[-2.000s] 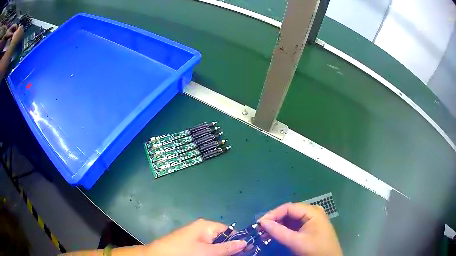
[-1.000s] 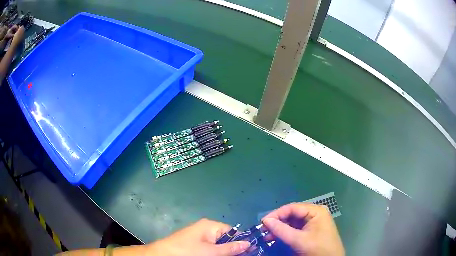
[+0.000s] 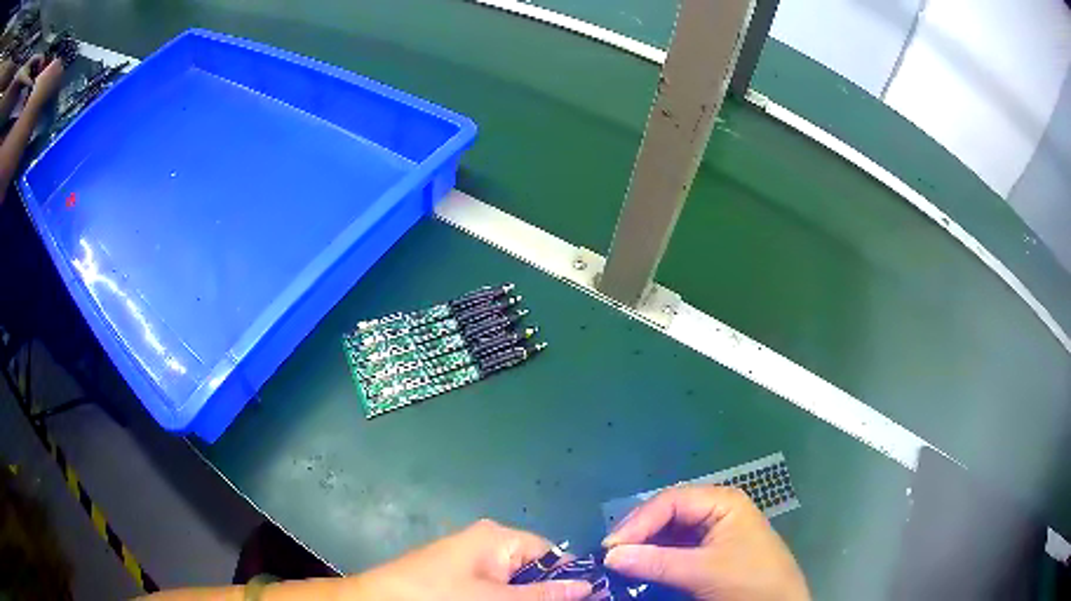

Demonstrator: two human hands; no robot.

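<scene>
My left hand (image 3: 499, 566) is at the bottom centre, its fingers and thumb closed on dark circuit board assemblies (image 3: 543, 566) with pale tips. The picture's bottom edge cuts them off. My right hand (image 3: 693, 546) is beside it, thumb and index finger pinched together at the assemblies; whether a tiny piece is between the fingertips cannot be told. A backing sheet (image 3: 769, 481) with a grid of black pieces lies partly behind my right hand. A joined set of circuit board assemblies (image 3: 417, 355), green at the left and black at the right, lies on the green bench (image 3: 470, 470).
A large blue tray (image 3: 235, 235) stands at the left. A metal post (image 3: 675, 153) rises from the white edging strip (image 3: 787, 387) beyond the bench. Another person's hands (image 3: 29, 88) are at the far upper left among dark parts. Striped floor tape shows at the lower left.
My right fingertips have moved slightly left and down onto the held assemblies. My left hand has tilted and lowered slightly. More of the backing sheet shows behind my right hand.
</scene>
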